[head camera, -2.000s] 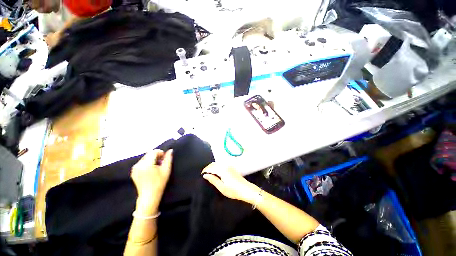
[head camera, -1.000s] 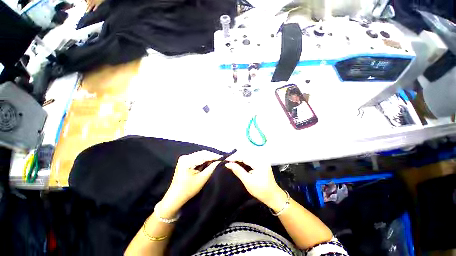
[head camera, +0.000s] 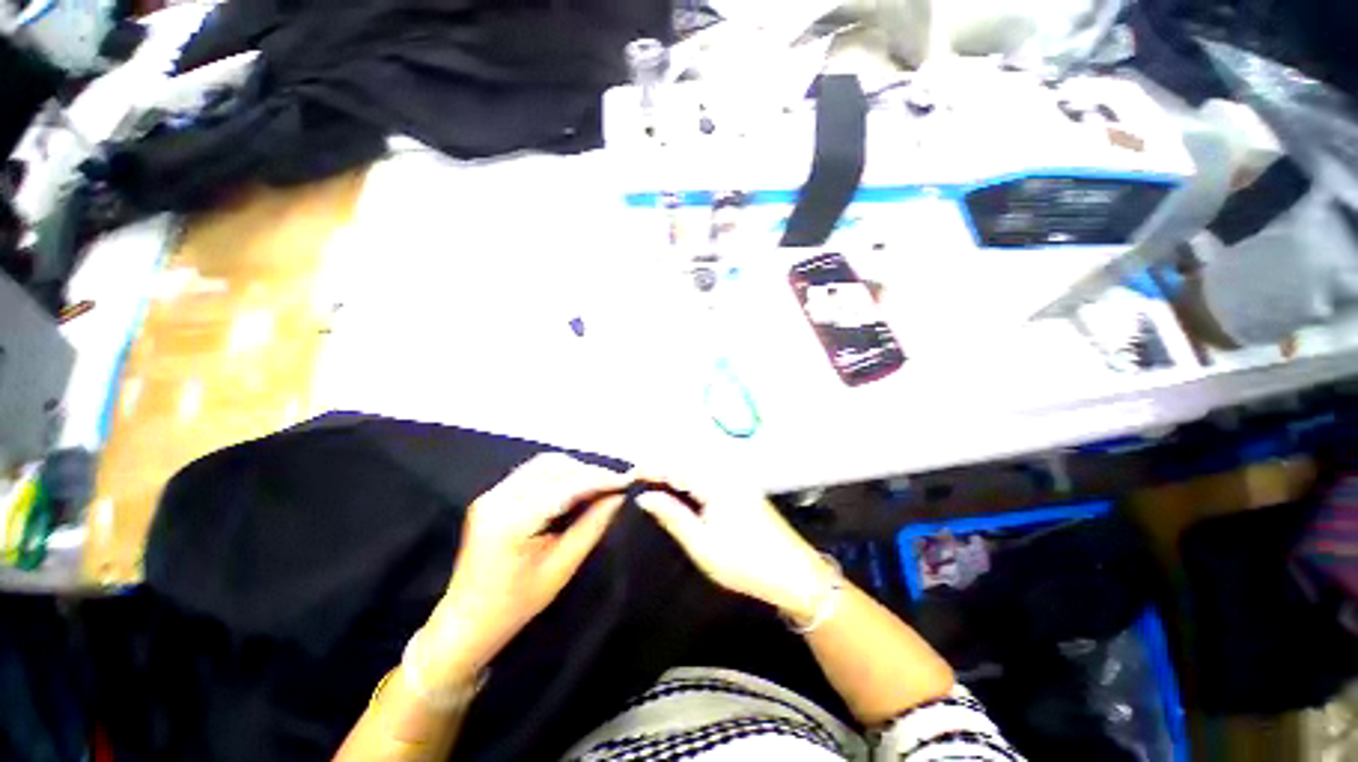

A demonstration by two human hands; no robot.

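Note:
A large black garment piece (head camera: 343, 521) lies over the table's front edge and my lap. My left hand (head camera: 536, 536) and my right hand (head camera: 722, 536) meet at its upper right edge and pinch the cloth between the fingertips. The fingertips are nearly touching, and the pinched edge is small and mostly hidden by the fingers. A small dark offcut (head camera: 578, 326) lies on the white table beyond my hands.
The sewing machine (head camera: 909, 149) stands at the back right with a black fabric strip (head camera: 830, 161) over it. A smartphone (head camera: 846, 319) and a teal loop (head camera: 731, 399) lie before it. A black garment pile (head camera: 432, 75) is at the far left. A blue crate (head camera: 1013, 524) is below right.
My hands have come together on the cloth edge, after being apart two seconds ago. Since one second ago they keep pinching it, and the view has shifted slightly. The phone's screen picture differs.

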